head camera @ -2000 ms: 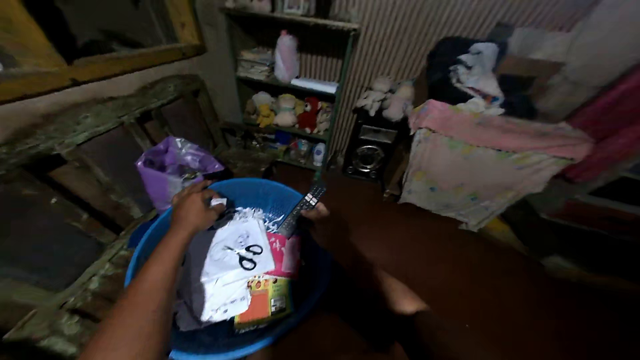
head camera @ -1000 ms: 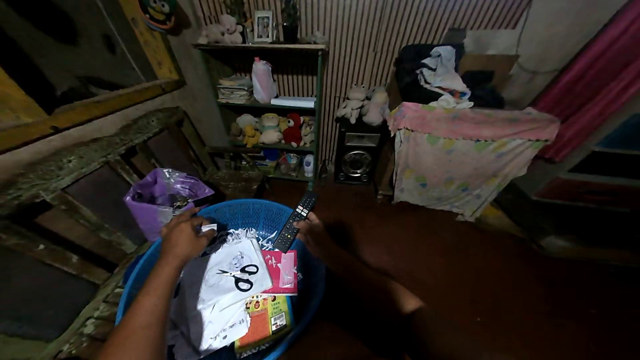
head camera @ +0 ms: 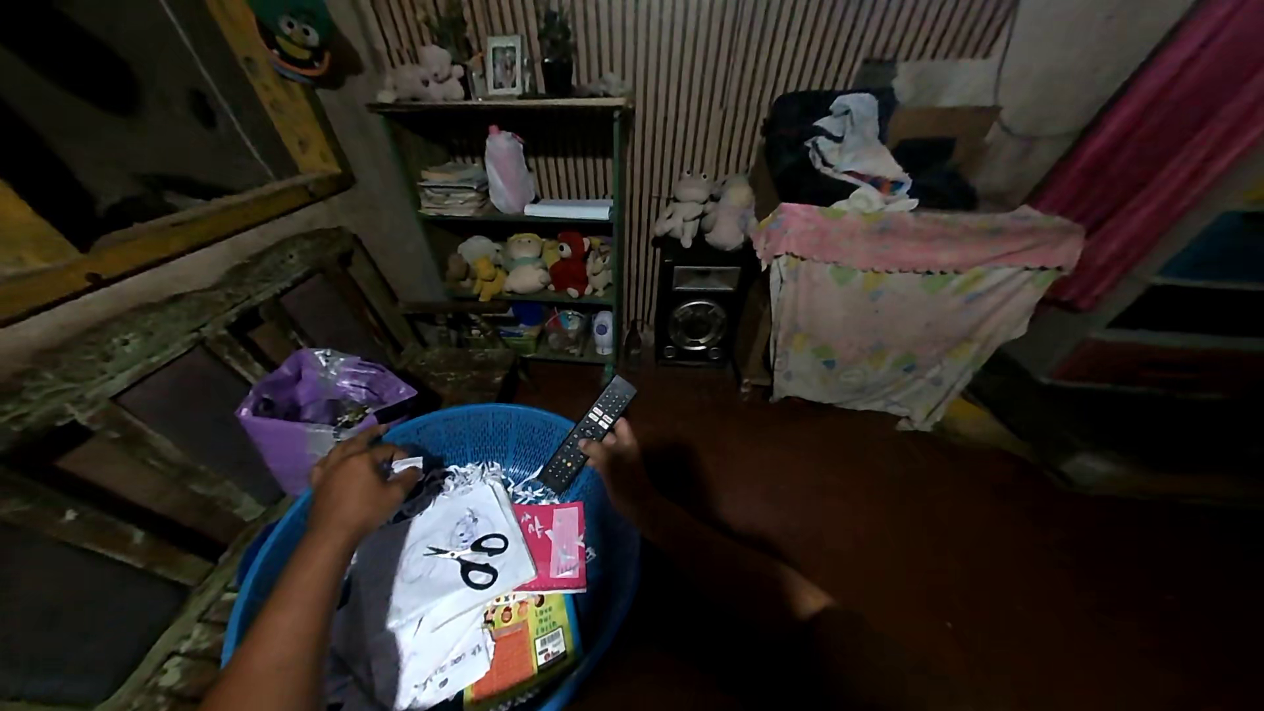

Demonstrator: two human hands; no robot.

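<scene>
My right hand [head camera: 616, 460] holds a black remote control [head camera: 590, 435] tilted over the right rim of a blue plastic basket [head camera: 494, 419]. At the basket's left rim is my left hand [head camera: 357, 486], fingers bent, with a small white piece [head camera: 407, 464] by its fingertips; whether it grips this is unclear. Inside the basket, black-handled scissors [head camera: 472, 561] lie on a white cloth [head camera: 444, 533]. Beside them are a pink packet [head camera: 553, 546] and a yellow and orange book or booklet [head camera: 528, 642]. Dark grey cloth [head camera: 370, 612] lies at the left.
A purple bag [head camera: 286, 434] stands on a worn wooden bench [head camera: 188, 365] at left. Behind are a shelf [head camera: 513, 103] with stuffed toys, a black speaker [head camera: 698, 306] with toys on top, and a cloth-draped stand [head camera: 889, 326]. Brown floor [head camera: 889, 533] extends to the right.
The view has shifted, showing more of the shelf top. The remote stays in my right hand and is more fully visible than in the earliest frame. My left hand remains at the basket's left rim.
</scene>
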